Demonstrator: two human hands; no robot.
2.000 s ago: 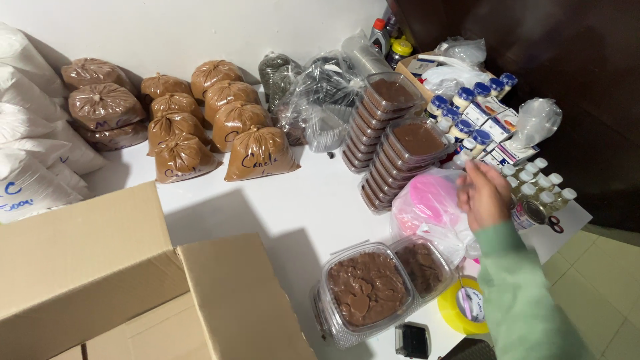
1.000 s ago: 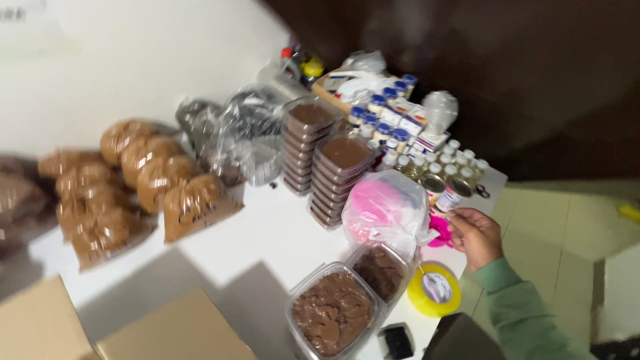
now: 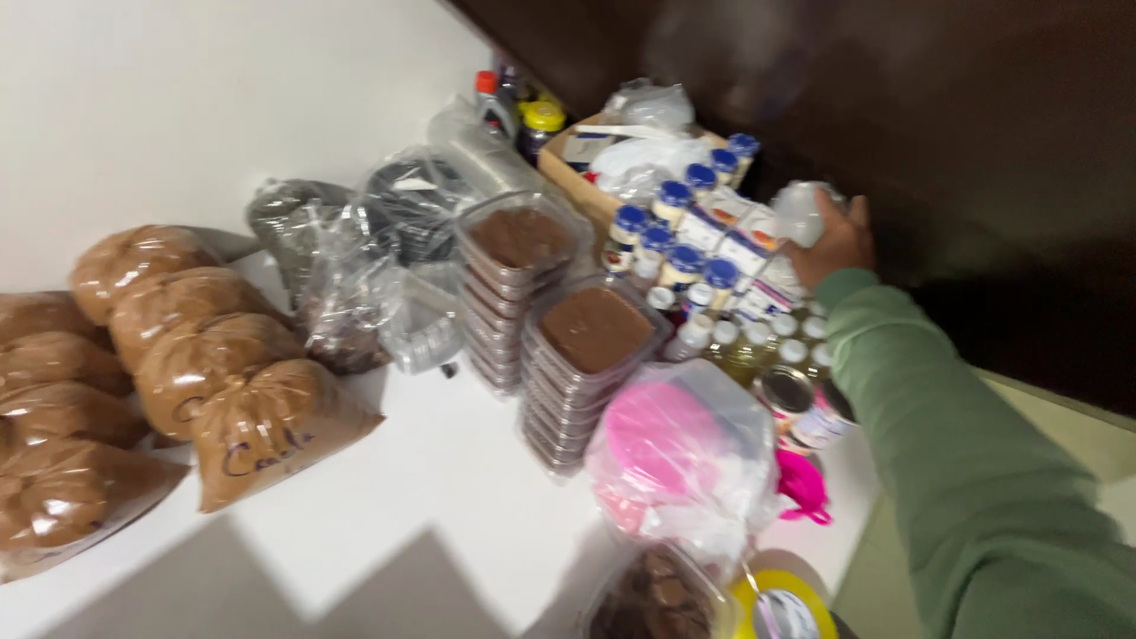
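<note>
My right hand (image 3: 834,241), in a green sleeve, reaches to the back right of the table. Its fingers are around a translucent white plastic bundle (image 3: 799,213), beside small cartons (image 3: 741,253) and blue-capped jars (image 3: 673,202). Below the hand are white-capped bottles (image 3: 754,342) and tins (image 3: 785,390). A plastic bag with pink contents (image 3: 670,435) lies nearer, next to two stacks of clear tubs filled with brown paste (image 3: 596,328). My left hand is not in view.
Tied bags of brown powder (image 3: 257,435) stand at the left. Clear bags of containers (image 3: 417,209) lie against the wall, near a cardboard box (image 3: 577,182). A yellow tape roll (image 3: 781,603) and an open tub (image 3: 657,595) are at the front edge.
My right hand has moved from beside the pink bag and tins to the back right, where it has taken hold of the plastic bundle. The view has shifted right.
</note>
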